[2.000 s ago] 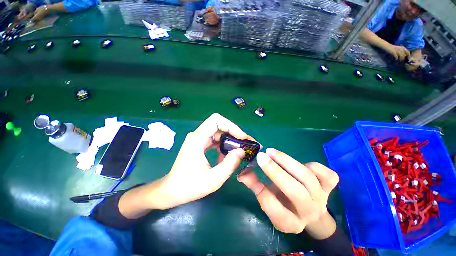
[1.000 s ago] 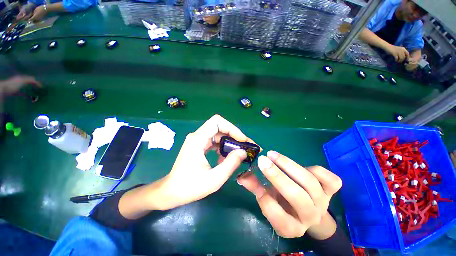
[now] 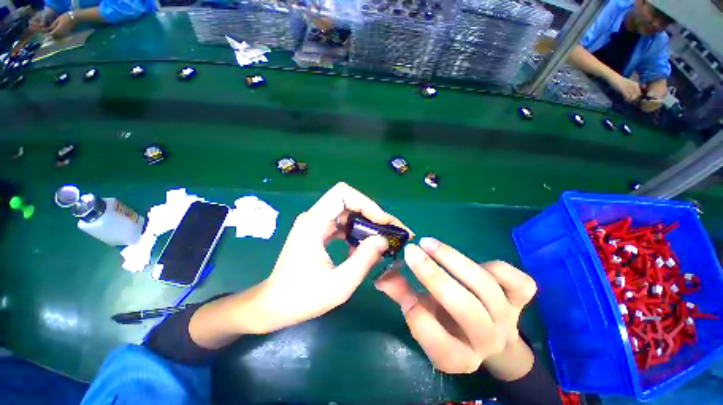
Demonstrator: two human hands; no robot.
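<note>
A small black rounded housing [image 3: 365, 229] with a yellow-gold patch at its right end is tilted between my hands over the green bench. My left hand [image 3: 311, 265] grips it between thumb and fingers, and the thumb covers part of its face. My right hand [image 3: 468, 304] is at the housing's right end, its fingertips beside the gold patch. A small dark piece shows by my right thumb; whether my fingers pinch it is too small to tell.
A blue bin [image 3: 577, 293] of red clamps [image 3: 646, 293] stands right. A phone [image 3: 192, 241], tissues [image 3: 255, 217], a white bottle [image 3: 111, 221] and a pen [image 3: 147, 314] lie left. Black units [image 3: 154, 153] sit on the belt [image 3: 341, 130] ahead. People [image 3: 626, 55] and clear trays [image 3: 444, 47] are beyond.
The belt units have moved right, and another unit shows at the left. The hand reaching in at the left has gone. My hands have barely shifted and my left hand still holds the housing.
</note>
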